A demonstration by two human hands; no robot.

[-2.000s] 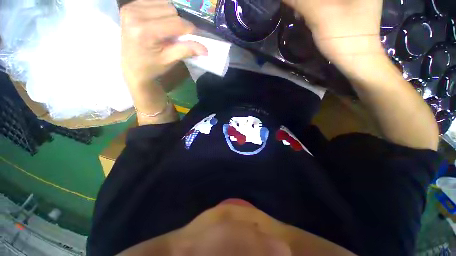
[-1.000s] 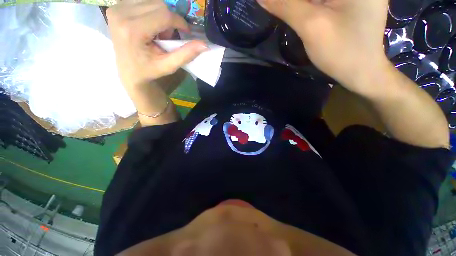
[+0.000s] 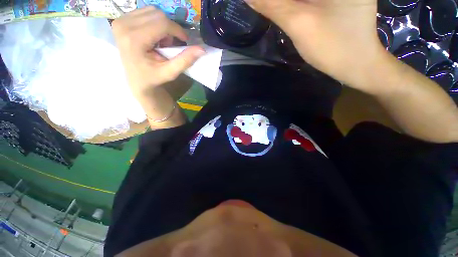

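Observation:
My left hand (image 3: 150,52) is at the upper left, its thumb and fingers closed on a folded piece of white backing paper (image 3: 207,70). My right hand (image 3: 329,37) reaches over the glossy black tray (image 3: 281,49); the top edge cuts off its fingers, so I cannot see whether they hold anything. A round black lid (image 3: 241,25) with fine pale print on it sits in the tray, just left of my right hand. More round black pieces (image 3: 442,20) show in the tray on the right.
An open brown carton (image 3: 108,134) heaped with white paper and clear plastic (image 3: 65,75) stands at the left. Dark mesh-like trays (image 3: 35,133) lie near the green floor. The cartoon-printed cover (image 3: 176,9) shows at the top. A brown box (image 3: 359,108) is below my right forearm.
The printed lid has come more into view and shifted left. The paper in my left hand has turned to hang downward as a pointed fold. My right hand has shifted slightly left.

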